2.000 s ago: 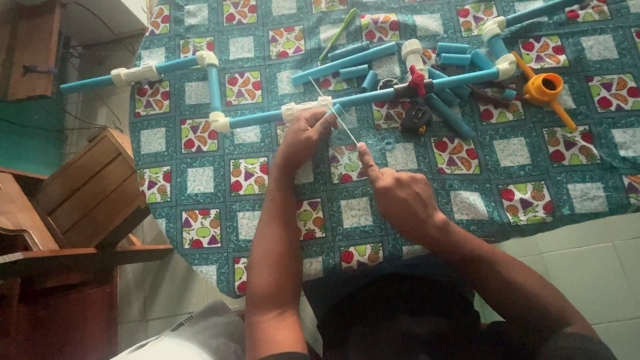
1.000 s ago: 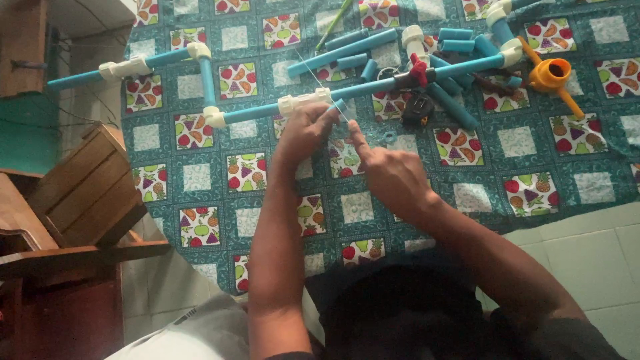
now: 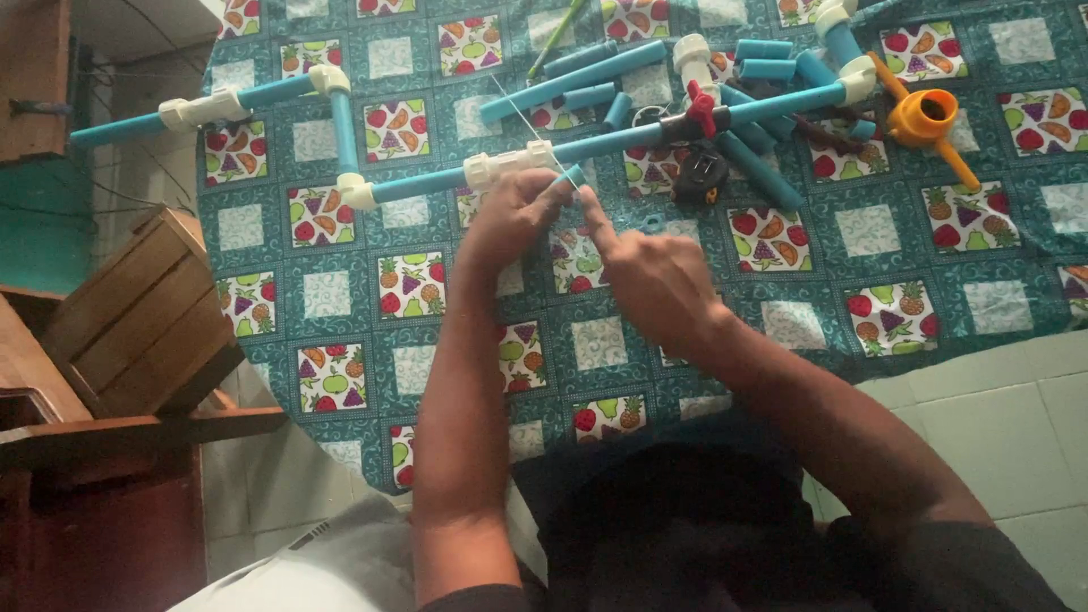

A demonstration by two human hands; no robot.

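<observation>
My left hand (image 3: 514,212) grips a short blue pipe piece (image 3: 568,177) just below a cream union fitting (image 3: 508,165) of the pipe assembly. A thin hacksaw blade or similar thin strip (image 3: 520,113) lies slantwise across that piece. Near the strip's lower end is my right hand (image 3: 659,276), index finger extended and the other fingers curled; whether it holds the strip cannot be told. The assembly joins blue pipes (image 3: 421,184), cream elbows (image 3: 355,191) and a black valve with a red handle (image 3: 700,109).
Loose blue pipe pieces (image 3: 586,76) lie behind the assembly, with a black tape measure (image 3: 699,174) in front of it. An orange plastic part (image 3: 922,119) is at the right. A green stick (image 3: 557,38) lies at the back. Wooden furniture (image 3: 140,314) stands left of the cloth-covered table (image 3: 680,398).
My right index fingertip has come closer to the blue piece in my left hand, and the thin strip has shifted across it. My left hand stays beside the cream fitting.
</observation>
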